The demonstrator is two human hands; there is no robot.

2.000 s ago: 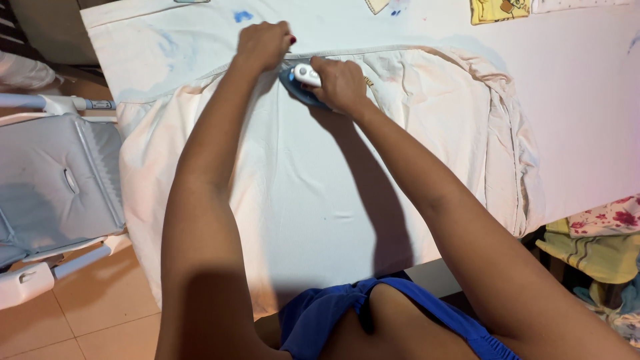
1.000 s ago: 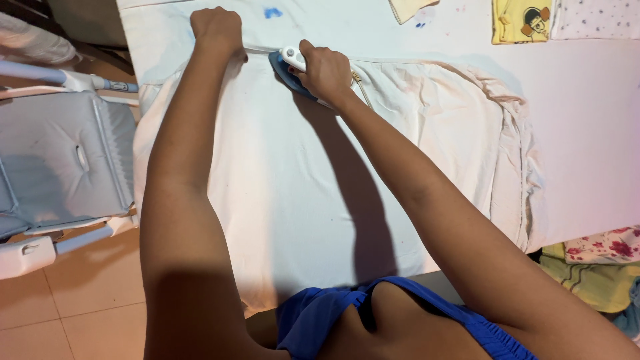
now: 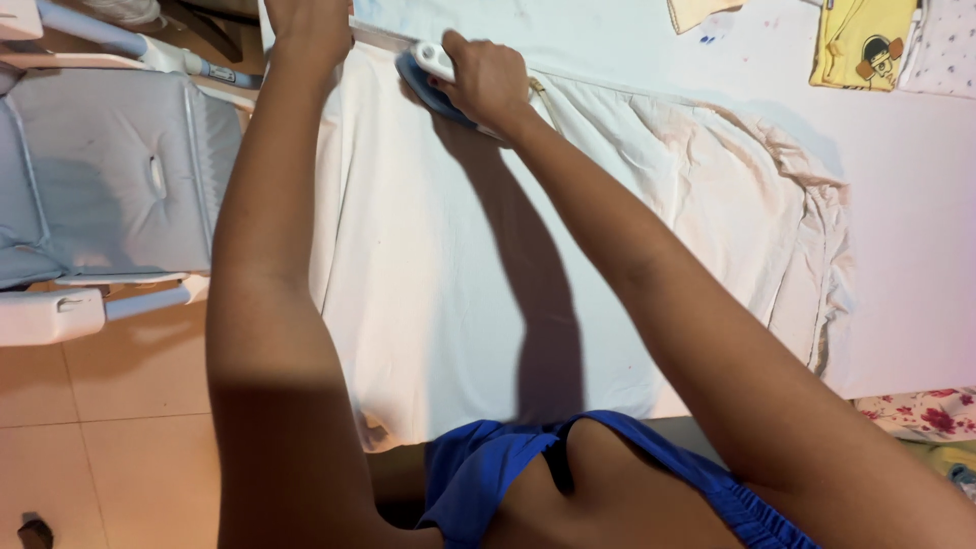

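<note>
A white fitted sheet with gathered edges (image 3: pixel 412 252) lies spread over the white-covered table. Near its far edge, my right hand (image 3: pixel 488 80) grips the white handle of a clothes iron (image 3: pixel 431 88), whose blue body rests on the cloth. The iron's tip points to the far left. Further left, my left hand (image 3: pixel 313 30) is at the sheet's far edge, partly cut off by the top of the view; its fingers are mostly hidden, so its hold on the cloth cannot be told. The iron's cord (image 3: pixel 543 95) shows just right of my right hand.
A grey padded seat (image 3: pixel 114 175) with a white and blue frame stands left of the table on the tiled floor (image 3: pixel 137 457). Folded yellow printed cloth (image 3: pixel 862 46) and a dotted white cloth (image 3: pixel 945 53) lie at the far right. Floral fabric (image 3: pixel 923 412) is at the lower right.
My left hand has moved left along the sheet's far edge, away from the iron. The iron, still in my right hand, has also shifted a little left along that edge.
</note>
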